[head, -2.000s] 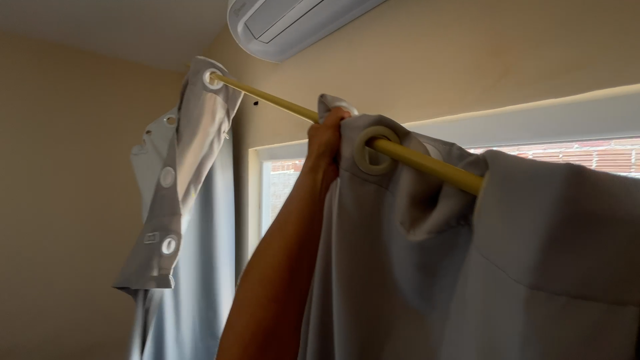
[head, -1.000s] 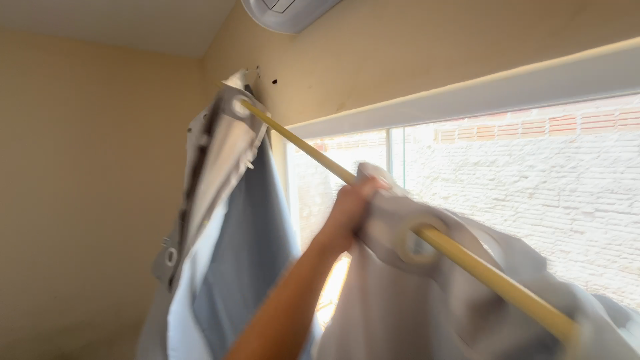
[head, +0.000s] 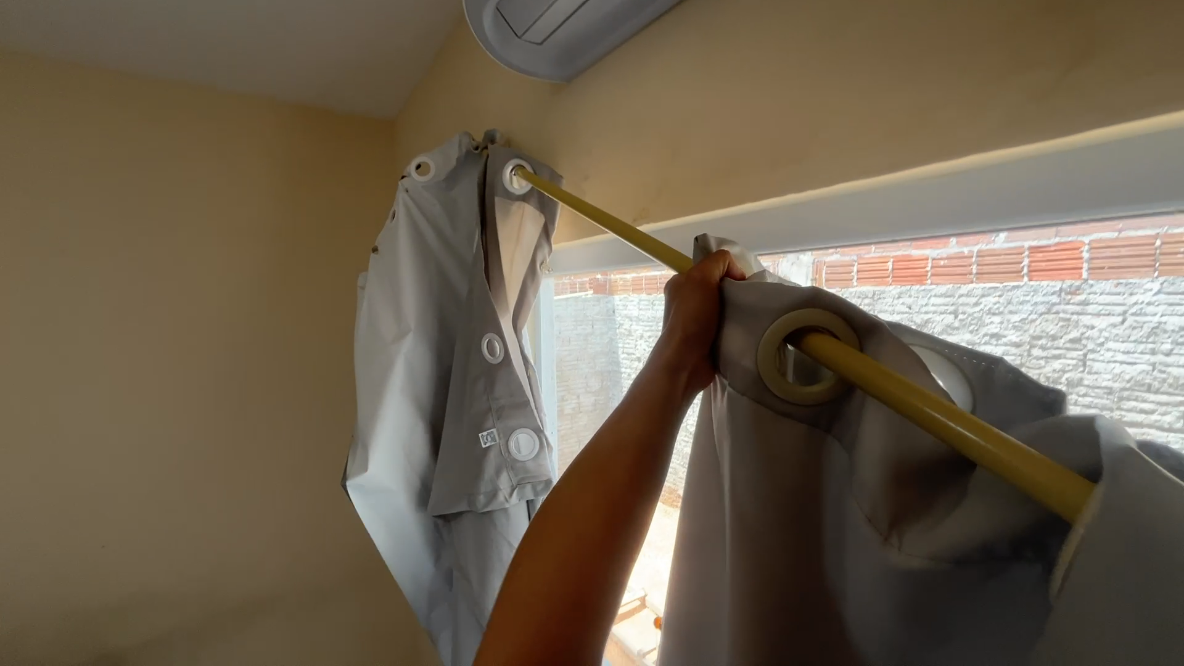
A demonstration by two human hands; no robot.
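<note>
A yellow curtain rod (head: pixel 934 416) slants from the far upper left to the near lower right. My left hand (head: pixel 703 301) is closed around it at the edge of a bunched gray curtain (head: pixel 768 518). Right beside that hand, the rod passes through a large round eyelet (head: pixel 807 356) of the near curtain. At the far end, another gray curtain (head: pixel 402 324) hangs in folds, with the rod in one of its white eyelets (head: pixel 518 176). More eyelets show lower down on its folded edge. My right hand is not in view.
Behind the rod is a window with a white frame (head: pixel 925 217), and through it a rough white wall with bricks on top. An air conditioner (head: pixel 564 37) is mounted above. A beige wall (head: pixel 185 324) stands to the left, beside the far curtain.
The far curtain has shifted and now shows more of its left side and its folded lower edge. My left hand stays on the rod at the near curtain's edge. The view has swung about.
</note>
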